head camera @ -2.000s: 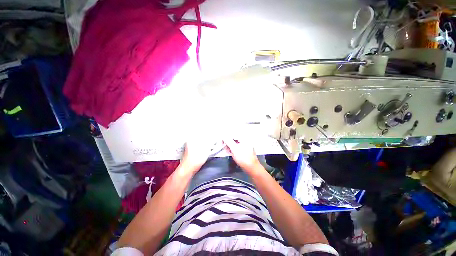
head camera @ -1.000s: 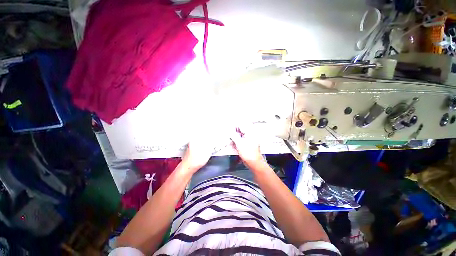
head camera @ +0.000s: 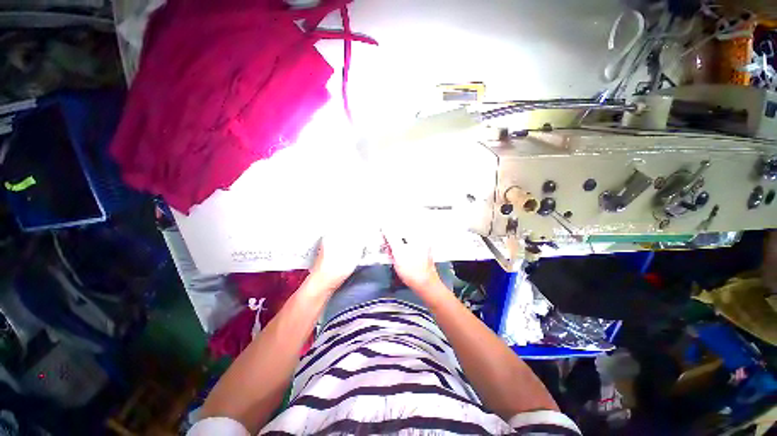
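My left hand (head camera: 337, 255) and my right hand (head camera: 411, 255) are close together at the front edge of the white table (head camera: 209, 243), under a strong glare. The fingers are washed out by the light. Something small and dark shows at my right fingers, but I cannot tell what it is or whether either hand holds anything. The cream sewing machine (head camera: 630, 187) stands to the right of my hands. A thin dark line, perhaps a rod, lies on the table just beyond my right hand.
A magenta cloth pile (head camera: 221, 102) lies at the table's left, with thin strips trailing from it. A yellow-rimmed box (head camera: 462, 92) and a lamp neck (head camera: 554, 106) are behind the machine. A blue crate (head camera: 558, 349) with bags is below the table edge. More magenta cloth hangs below left.
My hands stay near the table edge; the right fingers have shifted slightly. The whole view has moved a little between frames. The cloth and machine keep their places.
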